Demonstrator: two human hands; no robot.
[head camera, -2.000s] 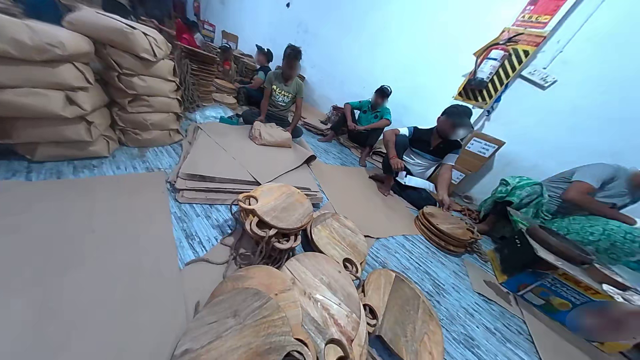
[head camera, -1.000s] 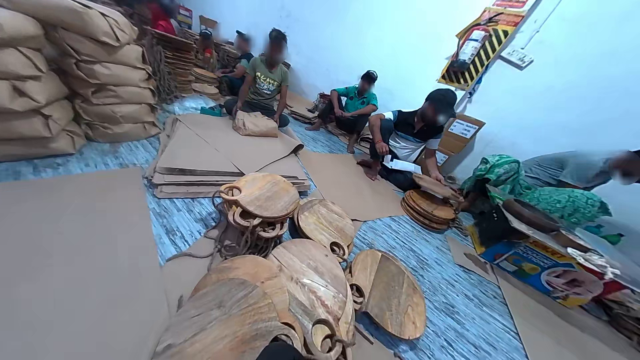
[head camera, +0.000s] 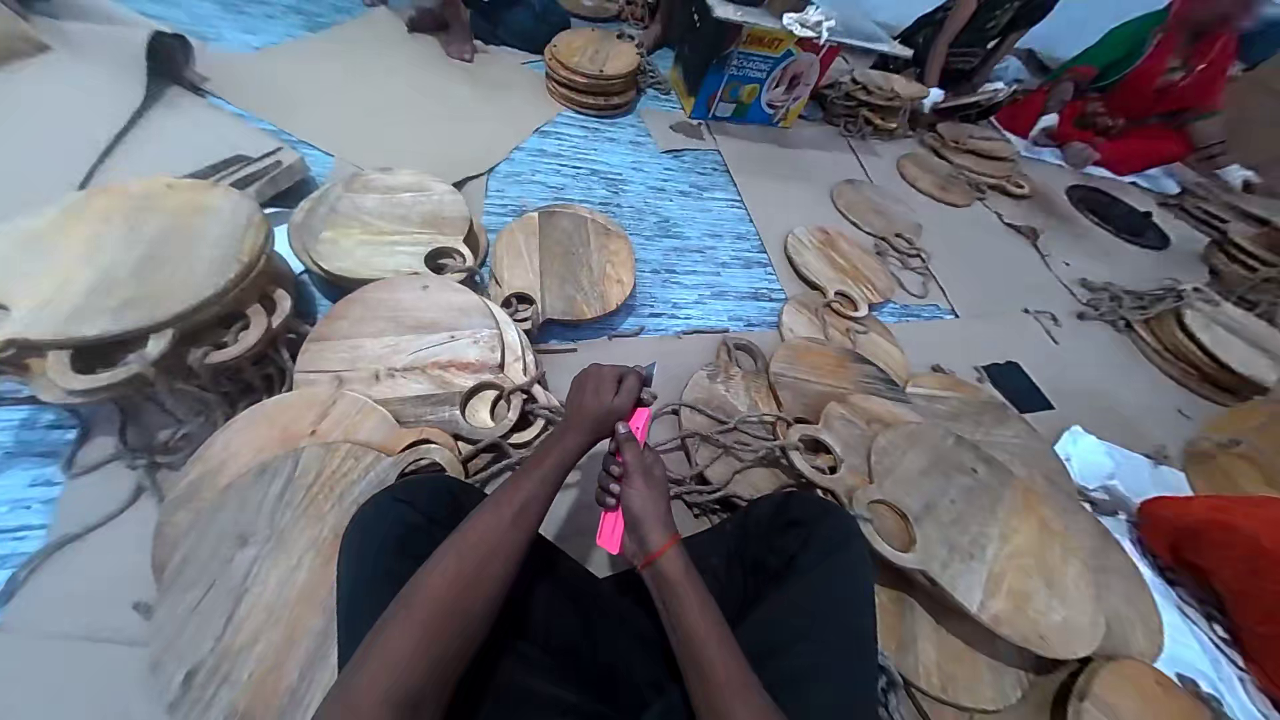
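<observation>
My right hand (head camera: 637, 482) is closed around the handle of a pink utility knife (head camera: 610, 530), above my lap. My left hand (head camera: 604, 402) has its fingers curled around the knife's upper end, and a short grey blade tip (head camera: 650, 374) shows just past them. The palm sides of both hands are hidden. Left of my hands lie round wooden boards (head camera: 400, 345) with ring handles and rope. To the right, a pile of wooden boards (head camera: 990, 540) lies near my knee, with tangled rope (head camera: 715, 425) between it and my hands.
A taller stack of round boards (head camera: 130, 260) stands at the left. Cardboard sheets (head camera: 400, 90) cover parts of the blue floor. Ahead are a small board stack (head camera: 592, 70) and a printed box (head camera: 750, 75). Several people sit along the far side; a person in red (head camera: 1150, 100) is at upper right.
The view has swung down and to the right. Both my hands and the pink knife are now in view; the earlier frames do not show them clearly.
</observation>
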